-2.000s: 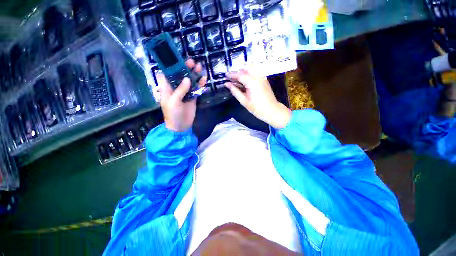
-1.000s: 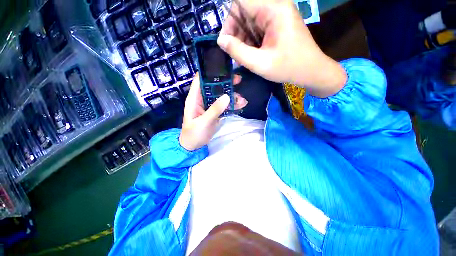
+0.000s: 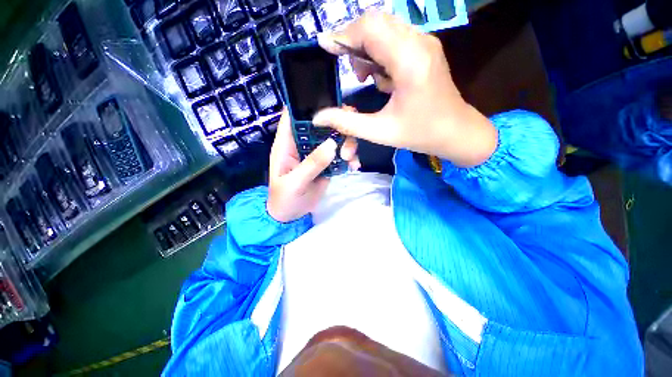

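A dark teal keypad phone [image 3: 311, 85] stands screen-up in my left hand [image 3: 298, 173], whose thumb lies over the keys. My right hand [image 3: 413, 96] is at the phone's right side, its thumb on the lower edge of the screen and its index finger near the upper right corner. The right fingers are curled. Whether they hold tweezers or anything else cannot be told. The lens tray [image 3: 205, 135], with rows of black square frames, lies just beyond the phone on the left.
A clear phone tray [image 3: 166, 158] with several phones lies at the left. A small parts tray [image 3: 190, 222] sits near the bench edge. A pale blue cut-out card [image 3: 451, 20] is at the top. A brown carton [image 3: 508, 66] stands at the right. Another person's blue sleeve [image 3: 626, 140] shows far right.
The phone has come from over the lens tray to near my body and is upright. My right hand has moved to it, and its thumb has slid down the screen.
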